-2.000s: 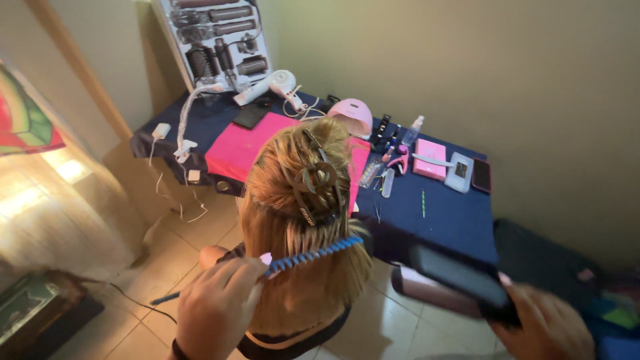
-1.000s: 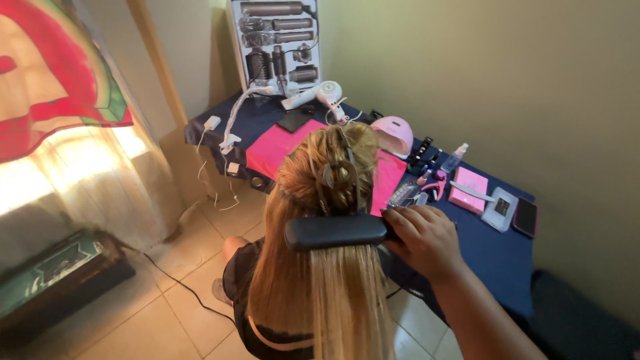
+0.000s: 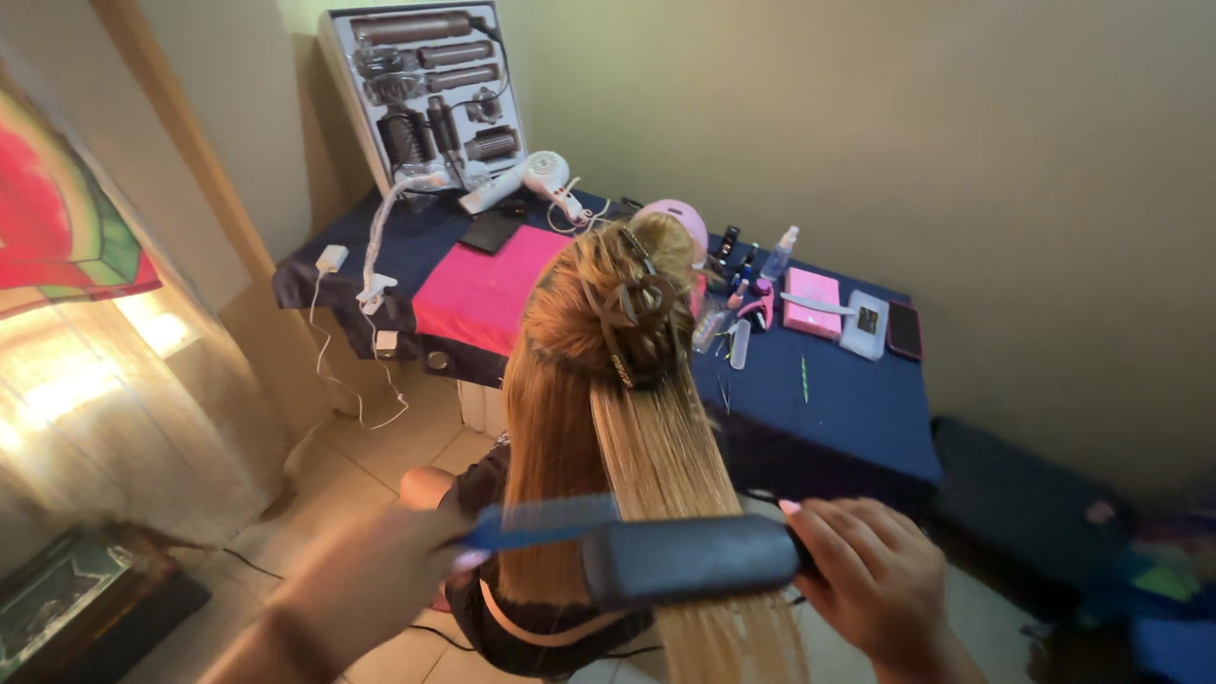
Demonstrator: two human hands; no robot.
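My right hand (image 3: 869,570) grips the handle of a black hair straightener (image 3: 693,560), which lies across a light section of hair low on the seated person's back. In my left hand (image 3: 380,570), blurred, is a blue comb (image 3: 546,522); its toothed end reaches over the hair just left of the straightener. Whether the comb touches the hair I cannot tell. Long straight hair (image 3: 655,446) hangs down below the back of the head. A brown claw clip (image 3: 632,304) holds the upper hair gathered up. The straightener hides part of the strand between its plates.
Beyond the person stands a table with a dark blue cloth (image 3: 855,408). On it are a pink towel (image 3: 484,294), a white hair dryer (image 3: 513,180), a pink box (image 3: 812,302), a phone (image 3: 904,331) and a boxed styling set (image 3: 437,95). A glass-topped box (image 3: 76,598) sits lower left.
The straightener has moved from just below the claw clip down to the lower lengths of the hair. My left hand with the blue comb, unseen one second ago, is back in view.
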